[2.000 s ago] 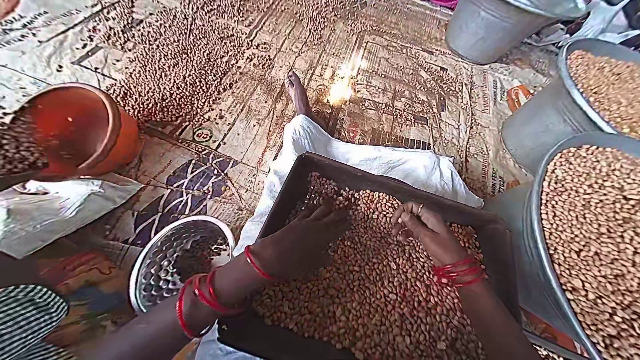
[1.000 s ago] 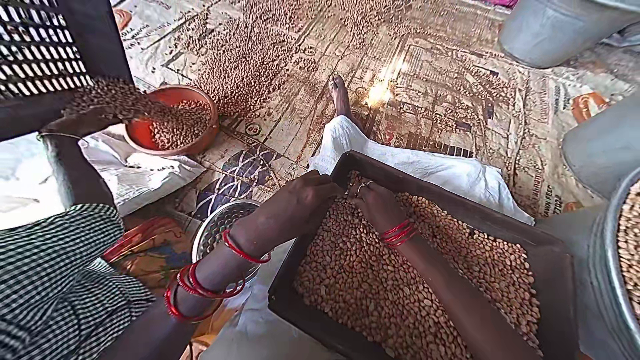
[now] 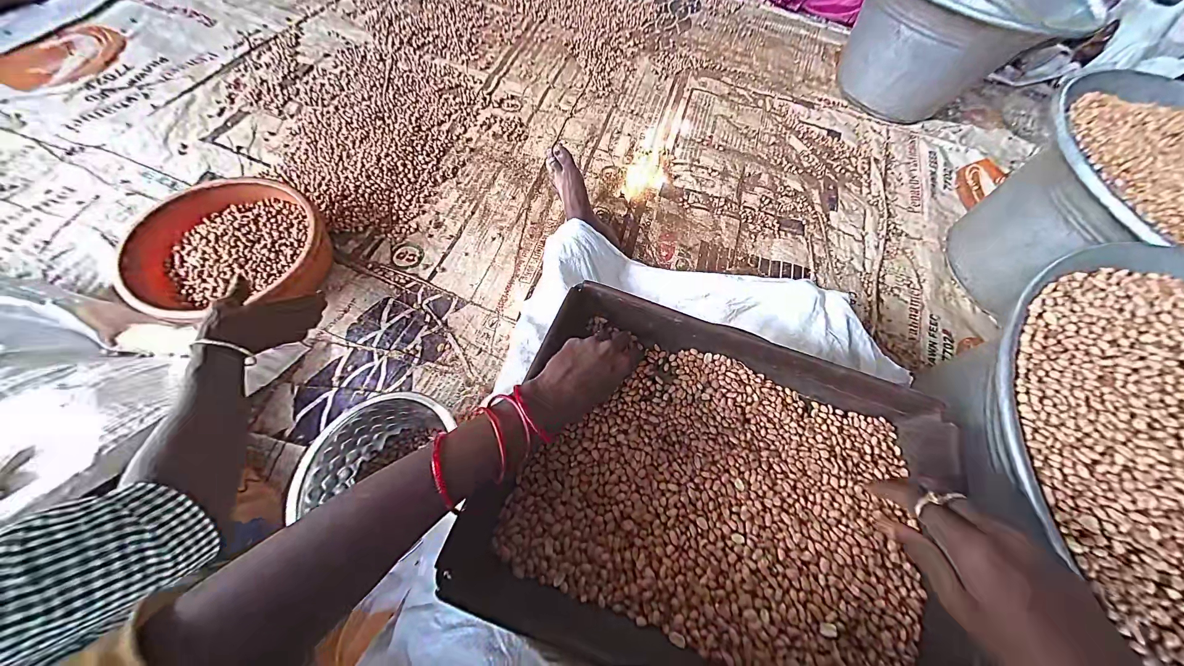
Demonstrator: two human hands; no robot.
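A dark rectangular tray (image 3: 684, 319) of reddish-brown nuts or beans (image 3: 712, 499) lies tilted across my lap, on white cloth. My left hand (image 3: 592, 375), with red bangles at the wrist, dips its curled fingertips into them near the tray's far left corner; whether it holds any is hidden. Over the right side of the tray is my right hand (image 3: 971, 555), a ring on one finger, its fingers spread and somewhat blurred, with nothing visible in it. A dimpled metal bowl (image 3: 347, 439) with some dark bits inside stands left of the tray, partly behind my left forearm.
Metal buckets (image 3: 1008, 370) stand at the right, two heaped with nuts or beans. At the left a co-worker's hand (image 3: 264, 324) touches a reddish-brown bowl (image 3: 139, 250) of small kernels. More kernels (image 3: 379, 139) lie spread on the printed sheet beyond. My bare foot (image 3: 569, 180) extends forward.
My right hand has moved from the tray's far left part to its right side. The co-worker's dark slotted crate, pouring kernels one second ago, has left the view; the reddish-brown bowl now holds a heap.
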